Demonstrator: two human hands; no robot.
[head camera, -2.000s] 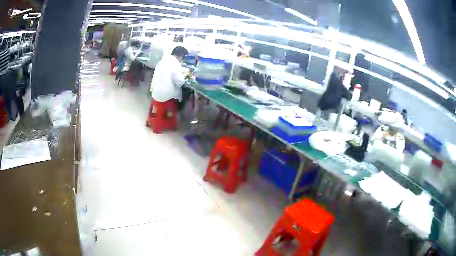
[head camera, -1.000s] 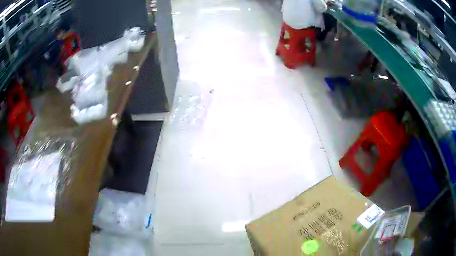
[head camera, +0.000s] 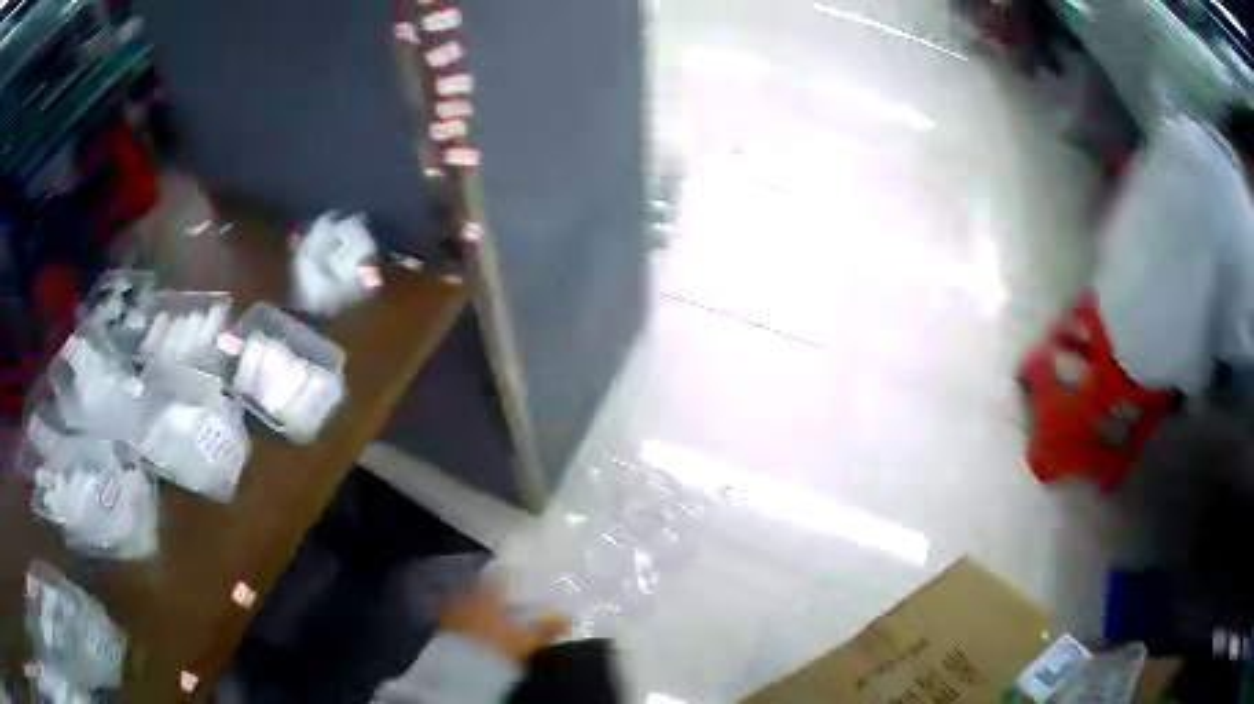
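My left hand (head camera: 498, 622) is blurred at the bottom centre, below a pale grey sleeve. I cannot tell whether it holds anything. A dark shape (head camera: 571, 671) lies beside it, cut off by the edge. My right hand is not in view. A brown printed carton (head camera: 915, 646) is at the lower right, cut off by the bottom edge. A white label (head camera: 1055, 666) and a clear plastic box (head camera: 1104, 677) are at its right end. What supports the carton is hidden.
A brown table (head camera: 296, 509) on the left bears several clear containers or bags with white contents (head camera: 289, 378). A grey pillar (head camera: 571, 234) stands beyond it. Clear plastic (head camera: 626, 543) lies on the pale floor. A person in white (head camera: 1183, 255) sits on a red stool (head camera: 1086, 406) at right.
The view has moved forward along the aisle and the pillar and seated person are nearer. The carton has stayed at the lower right of the view. My left hand has come into view.
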